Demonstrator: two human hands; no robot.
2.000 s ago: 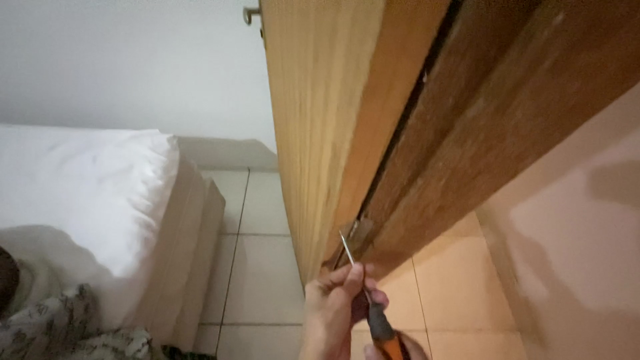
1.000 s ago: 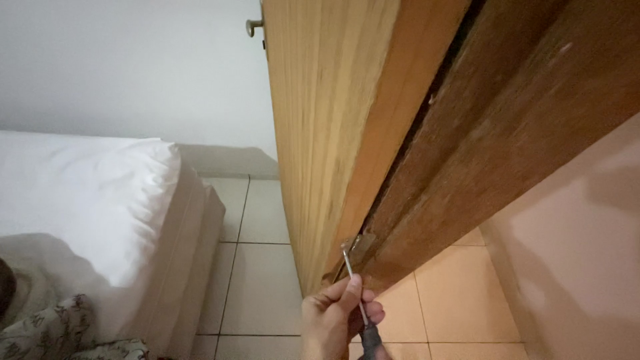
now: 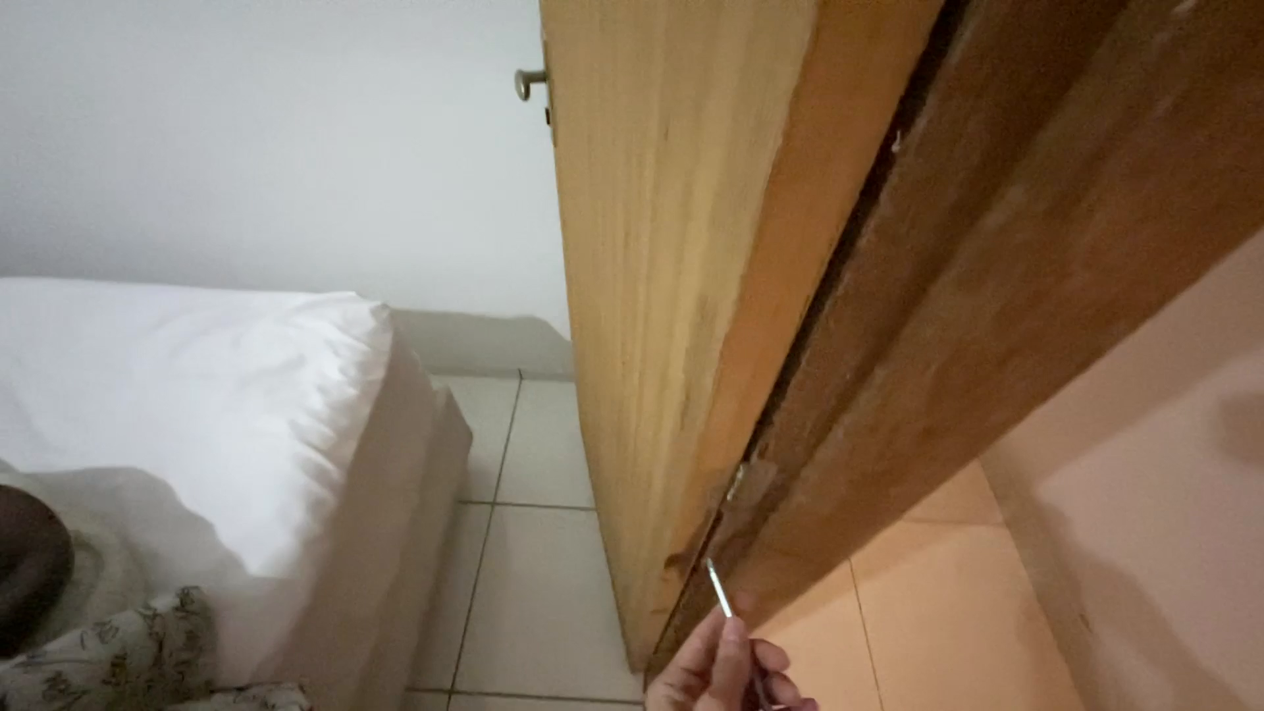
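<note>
At the bottom of the head view, my left hand [image 3: 726,667] pinches the thin metal shaft of a screwdriver [image 3: 720,590] between thumb and fingers. The tip points up beside the narrow gap between a wooden door [image 3: 671,217] and its darker wooden frame [image 3: 948,326]. I cannot tell whether it touches the wood. A little above the tip, a small hinge [image 3: 736,482] shows in the gap. The screwdriver's handle is out of view below, and so is my right hand.
A door handle [image 3: 529,83] juts from the door's far edge. On the left stands a bed with a white sheet [image 3: 197,395], patterned cloth [image 3: 118,647] and a dark round object [image 3: 30,573]. Below are floor tiles [image 3: 538,592]; a wall [image 3: 1165,474] rises at the right.
My left hand and the screwdriver have moved lower, and the tip is now below the hinge. My right hand, on the handle two seconds ago, has left the view.
</note>
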